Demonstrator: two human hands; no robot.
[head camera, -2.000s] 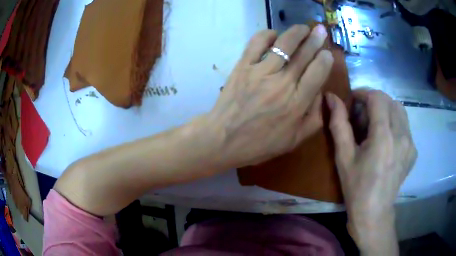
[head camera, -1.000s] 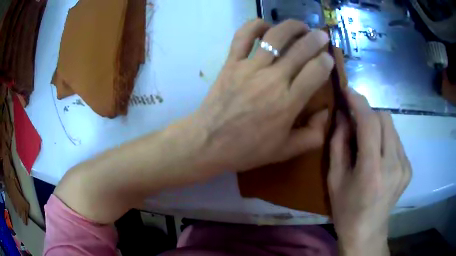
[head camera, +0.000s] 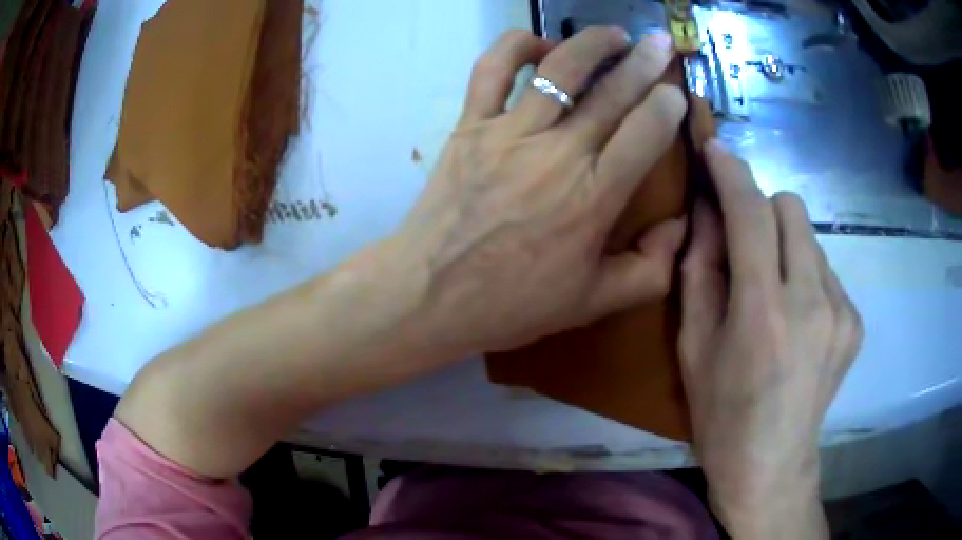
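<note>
A brown panel (head camera: 601, 390) lies under both hands at the front edge of the machine bed, its far end near the brassy part at the needle (head camera: 684, 30). A dark seam edge (head camera: 691, 200) runs along its right side. My left hand (head camera: 527, 200), with a ring, lies across the panel, fingertips pressing it close to the needle area. My right hand (head camera: 765, 306) pinches the panel's right edge between thumb and fingers. The needle tip itself cannot be made out.
A panel stack (head camera: 195, 116) with frayed edges lies upper left on the white table (head camera: 369, 137). Darker brown pieces (head camera: 42, 95) and a red panel (head camera: 51, 285) are at the far left. The metal machine bed (head camera: 812, 137) is upper right. A loose thread lies below the stack.
The brown panel's right edge now shows a dark raised line between the hands. The right fingers have moved up and left along it. The left hand has shifted slightly left and up.
</note>
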